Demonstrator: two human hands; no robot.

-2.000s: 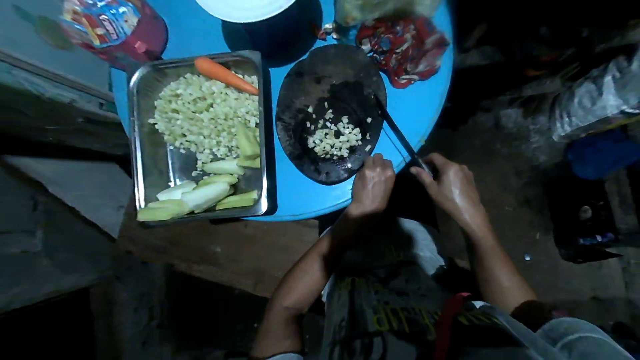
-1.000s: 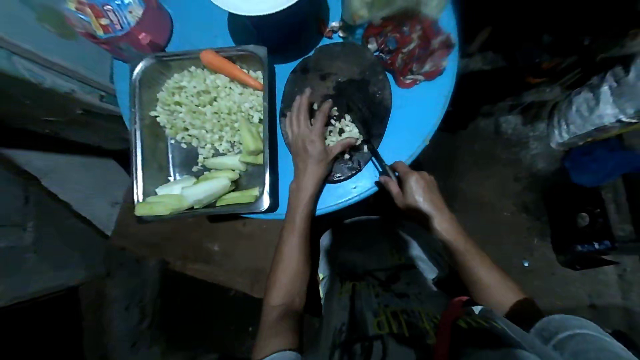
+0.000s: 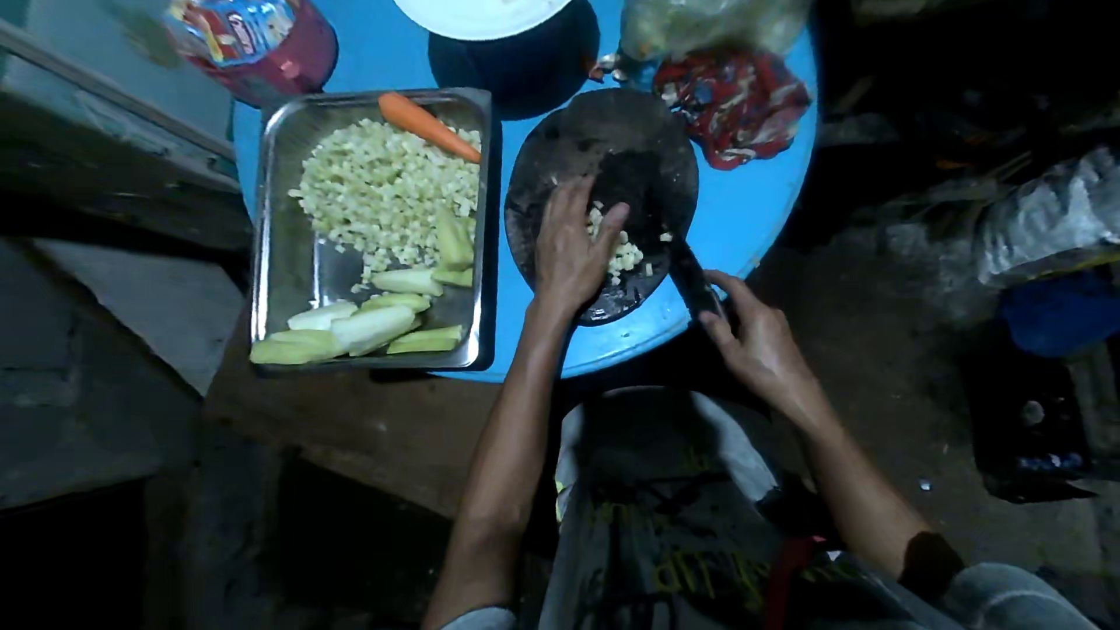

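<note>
My left hand [image 3: 573, 249] lies on the round dark chopping board [image 3: 547, 162], fingers apart, its thumb beside a small heap of pale diced vegetable [image 3: 626, 255]. In my right hand [image 3: 757, 337], at the board's lower right edge, is the dark handle of a knife [image 3: 696, 278]; its blade is hard to make out against the board. To the left, a metal tray [image 3: 483, 289] holds many pale green diced pieces [image 3: 376, 188], a whole carrot [image 3: 429, 127] near its top corner, and several peeled, cut vegetable pieces [image 3: 372, 328] at its lower end.
The blue round table [image 3: 744, 206] bears everything. Behind the board are a dark pot [image 3: 516, 74] with a white lid or plate [image 3: 486, 13], a red plastic bag [image 3: 739, 105] and a clear bag [image 3: 717, 26]. A pink container [image 3: 289, 57] with packets stands at the back left.
My left hand has moved from the board's lower edge up onto the board, beside the diced pieces. The pieces now lie in a tighter heap. My right hand keeps hold of the knife.
</note>
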